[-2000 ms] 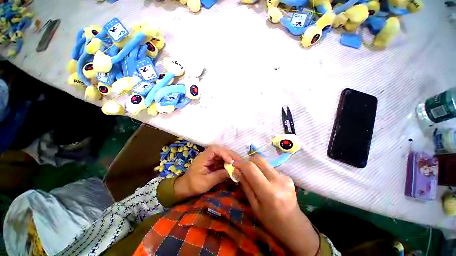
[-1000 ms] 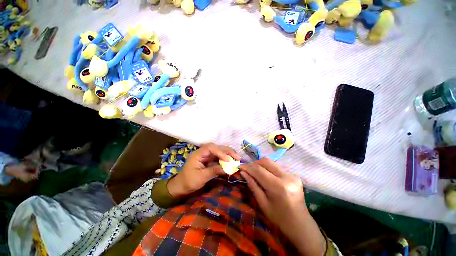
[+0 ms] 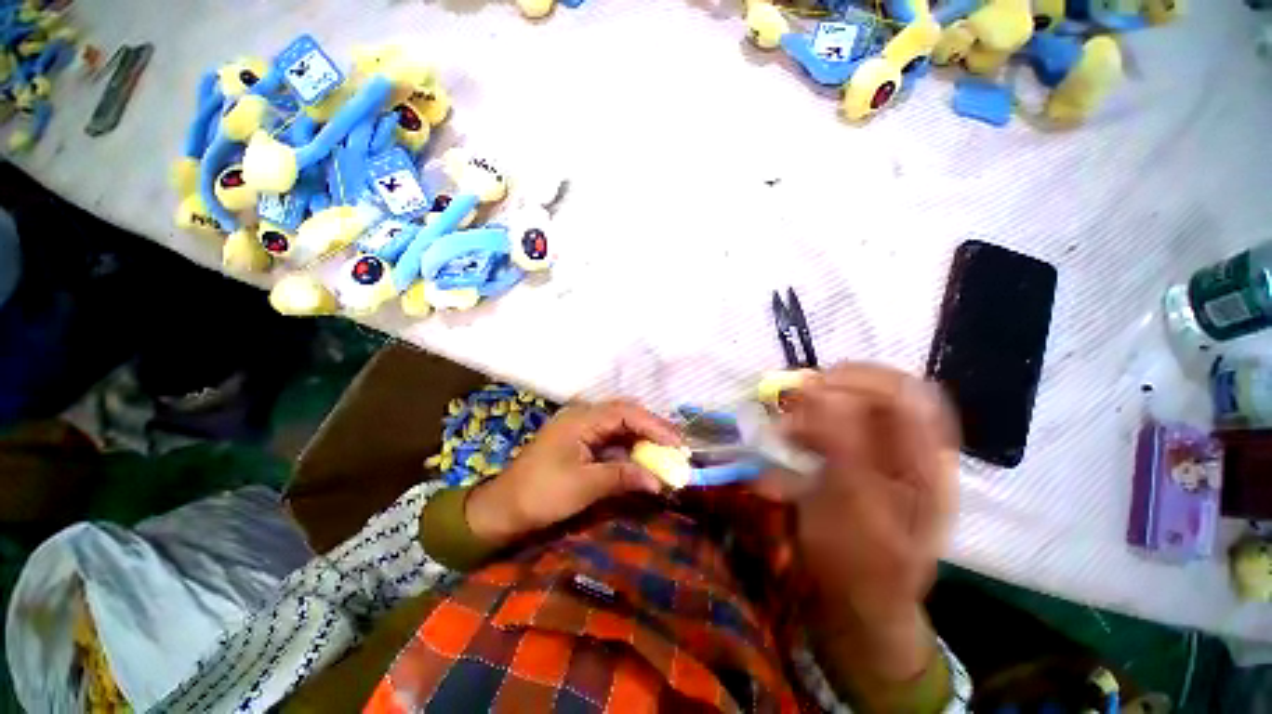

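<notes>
My left hand [image 3: 579, 467], bare, pinches the yellow end [image 3: 661, 465] of a plush piece over my lap at the table edge. Its blue tube [image 3: 725, 474] runs right, toward my right hand. My right hand [image 3: 879, 481] is raised to the right and blurred by motion; whether its fingertips hold a needle or thread cannot be seen. A yellow knob [image 3: 784, 384] of the piece lies on the table, partly behind my right hand. The black thread snips [image 3: 792, 329] lie just above that knob, points away from me.
A finished plush pile [image 3: 335, 181] lies left, a larger one [image 3: 963, 42] at the far side. The black smartphone [image 3: 993, 352], purple box [image 3: 1175, 488] and bottle [image 3: 1228, 296] lie right. An open cardboard box [image 3: 366, 446] with more pieces [image 3: 488, 433] stands below the table edge.
My right hand has moved away from my left hand, to the right and up, and now blurs. My left hand still pinches the yellow end. The blue tube now shows beside it.
</notes>
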